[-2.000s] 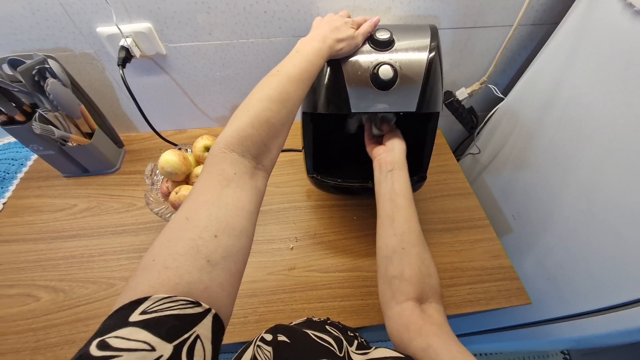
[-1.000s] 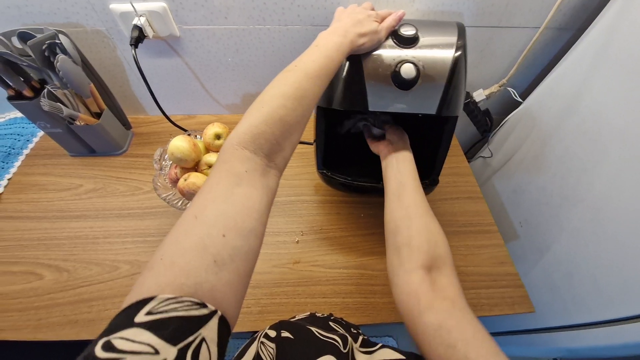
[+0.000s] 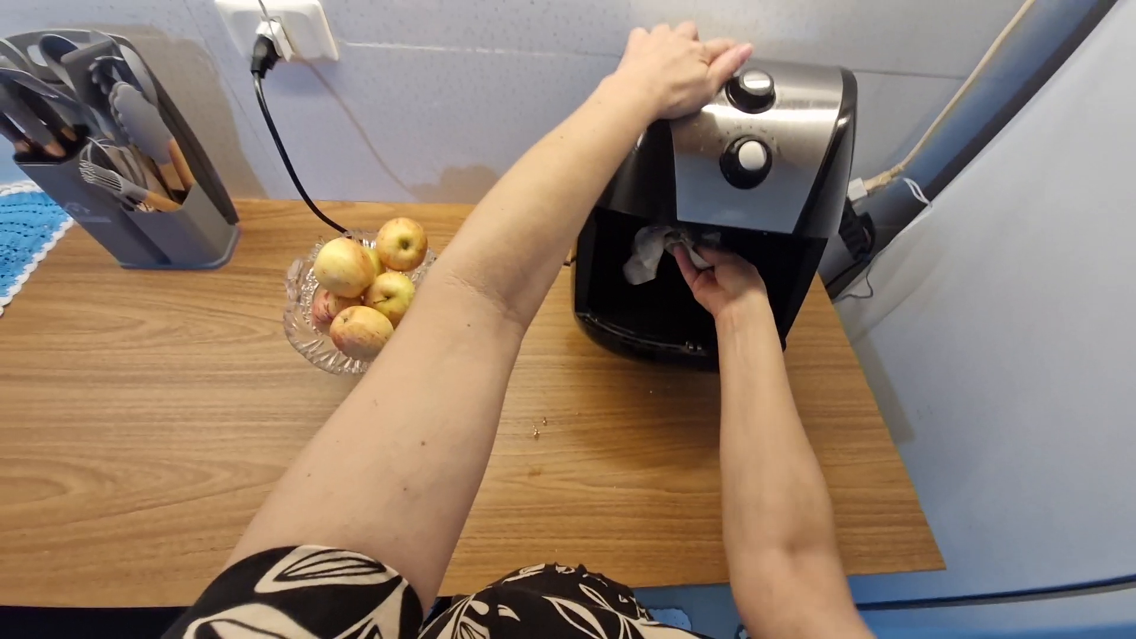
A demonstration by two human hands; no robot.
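A black and silver air fryer (image 3: 759,191) stands on the wooden counter, its front cavity uncovered with no drawer in it. My left hand (image 3: 682,71) lies flat on top of its housing, beside the upper knob (image 3: 751,90), and grasps nothing. Inside the upper part of the dark cavity, my right hand (image 3: 723,280) grips a crumpled whitish cloth (image 3: 650,253), part of which hangs loose to the left of the fingers. The lower knob (image 3: 745,161) sits above the opening. Shadow hides the cavity's inner surfaces.
A glass bowl (image 3: 306,342) of apples (image 3: 344,267) is left of my left arm. Farther left stands a gray utensil and knife holder (image 3: 169,235). A black cord (image 3: 288,169) runs from the wall outlet (image 3: 311,31). Small crumbs (image 3: 536,432) lie on the wooden counter (image 3: 612,497).
My right hand has shifted within the cavity, and more of the cloth shows now. My left hand remains on top of the air fryer.
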